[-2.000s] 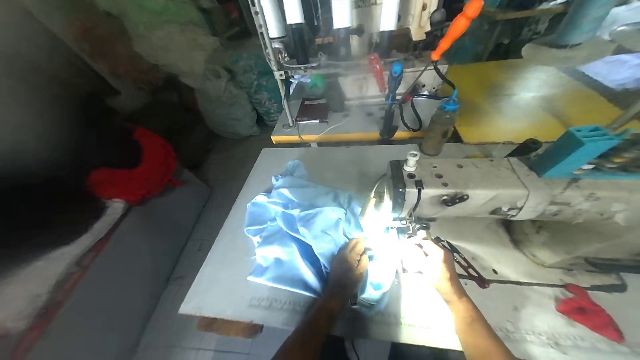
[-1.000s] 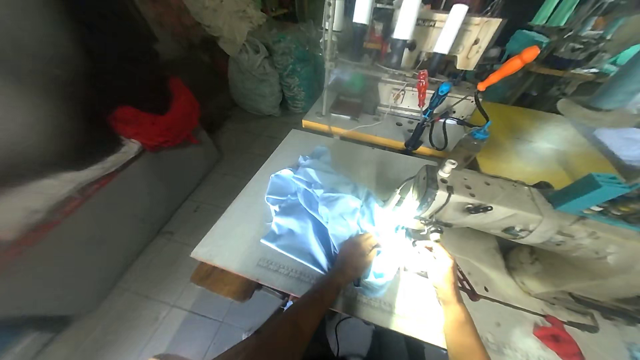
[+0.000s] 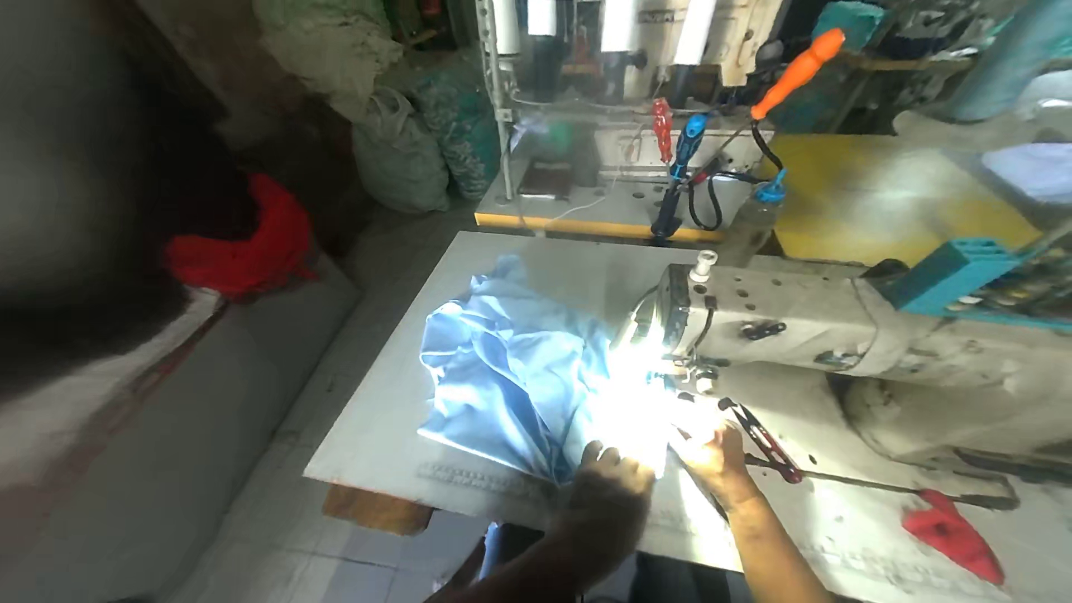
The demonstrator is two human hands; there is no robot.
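Observation:
Light blue fabric (image 3: 519, 360) lies bunched on the sewing table, its right part under the bright lamp at the head of a sewing machine (image 3: 770, 322). My left hand (image 3: 615, 486) rests on the fabric's near right edge, fingers bent; whether it pinches the cloth is unclear. Just right of the needle area is my right hand (image 3: 712, 452), its fingertips washed out by glare, so its hold cannot be made out. Thread snips (image 3: 766, 444) lie on the machine bed right beside that hand.
Screwdrivers, one with an orange handle (image 3: 796, 74), stand behind the table near a capped bottle (image 3: 754, 222). A red cloth scrap (image 3: 953, 536) lies at the right. White thread cones (image 3: 620, 25) stand at the back. At left, red cloth (image 3: 251, 243) sits by a grey surface.
The blue fabric no longer shows by my left hand's near side as it did two seconds ago. Both hands stay close to the needle area. The view has shifted.

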